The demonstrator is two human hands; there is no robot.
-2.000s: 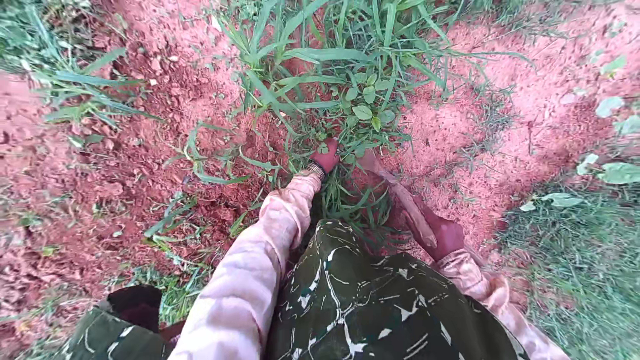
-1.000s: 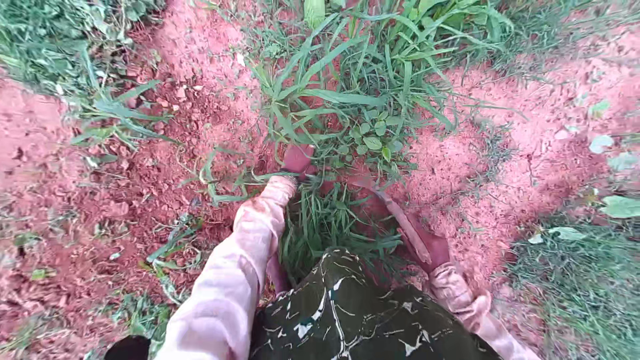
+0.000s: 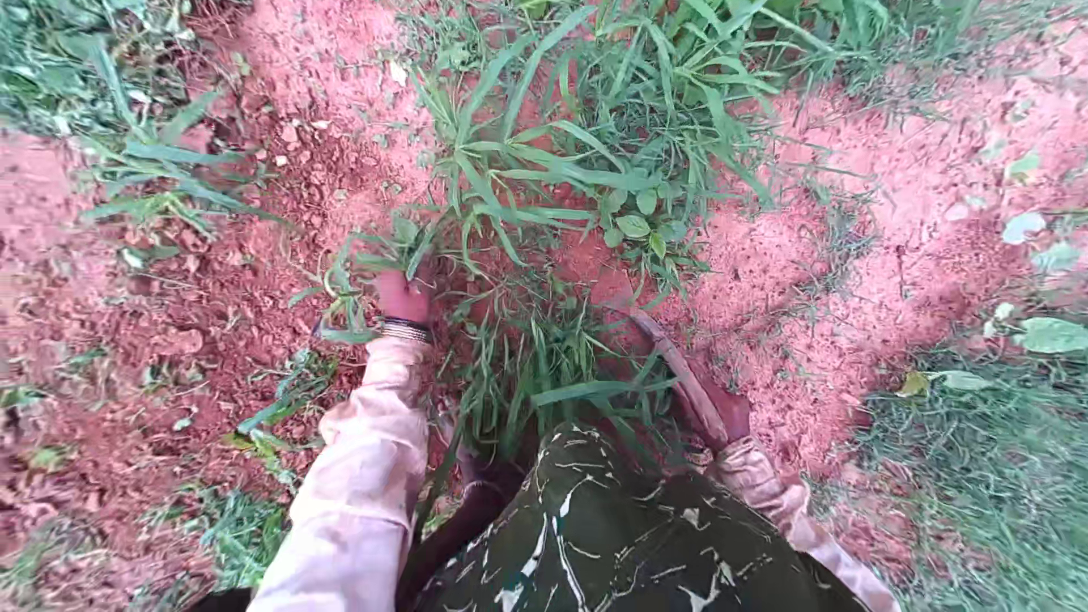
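My left hand (image 3: 401,296), with bangles at the wrist, is closed around a small tuft of green weeds (image 3: 406,240) left of the middle. My right hand (image 3: 724,410) grips a tool by its wooden handle (image 3: 682,371); the handle points up and left toward the grass. The tool's head is blurred against the red soil, so its kind is unclear. Between my hands lies a clump of long-bladed grass (image 3: 552,365), close in front of my dark patterned garment (image 3: 595,527).
Tall grass (image 3: 544,170) with a broad-leaved seedling (image 3: 633,226) grows ahead. Loose, crumbly red soil (image 3: 280,280) lies to the left. More weeds stand at the upper left (image 3: 153,170), and a grassy patch (image 3: 977,450) is at the lower right.
My left hand has moved left, away from the grass in the middle, to a tuft of weeds. My right hand still holds the tool on the right side.
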